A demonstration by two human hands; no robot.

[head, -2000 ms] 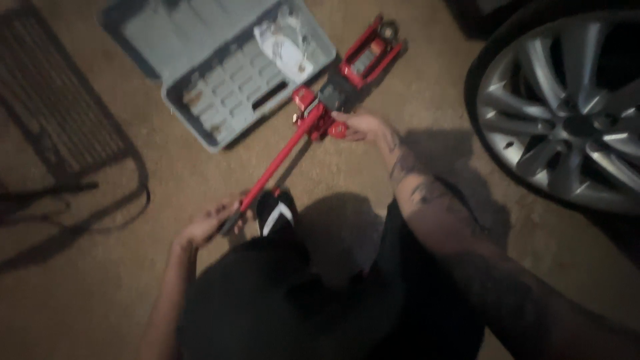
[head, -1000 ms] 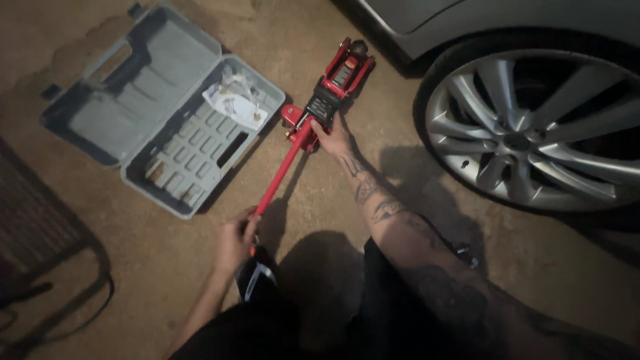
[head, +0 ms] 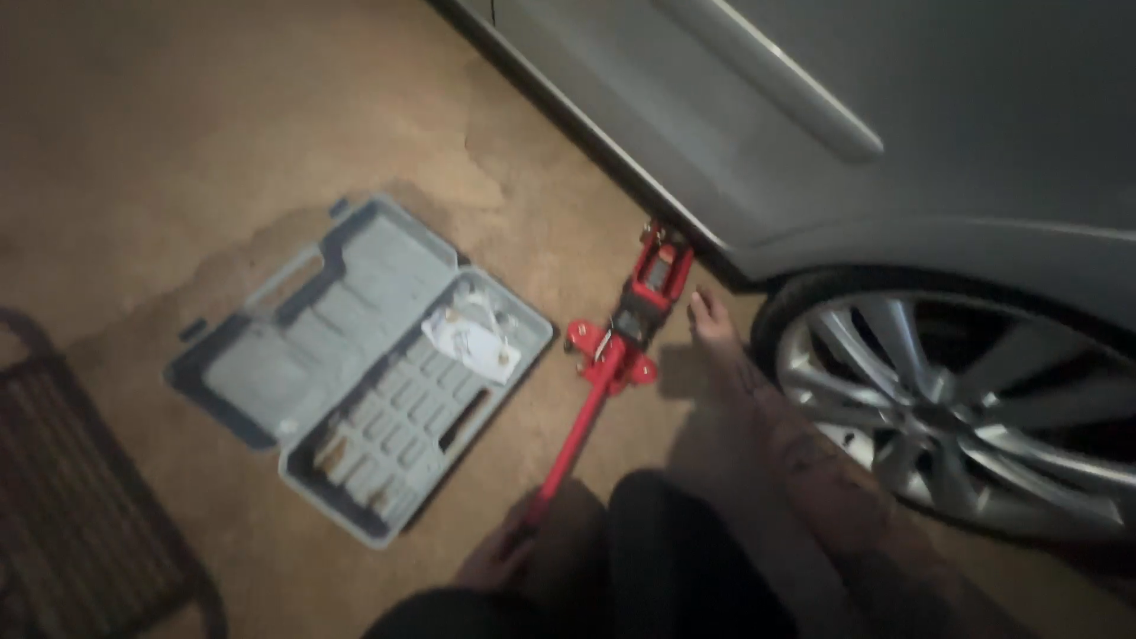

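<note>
A red floor jack (head: 632, 315) lies on the concrete floor, its front end at the lower edge of the car's sill, just ahead of the wheel. Its long red handle (head: 575, 435) slants down toward me, and my left hand (head: 501, 555) is closed around the dark grip at its lower end. My right hand (head: 713, 321) is off the jack, just right of its frame and near the tyre, with nothing seen in it; its fingers are blurred. Whether the jack's front touches the car cannot be told.
The silver car body (head: 799, 169) fills the upper right, above an alloy wheel (head: 936, 413). Left of the jack lies an opened grey plastic case (head: 333, 311) holding a white paper or plastic bag (head: 470, 342). A slatted metal-framed piece (head: 80, 497) stands at lower left.
The jack has moved up to the car's lower edge; one second ago it lay apart from it. My right hand has let go of the jack's rear part. The view has shifted toward the car.
</note>
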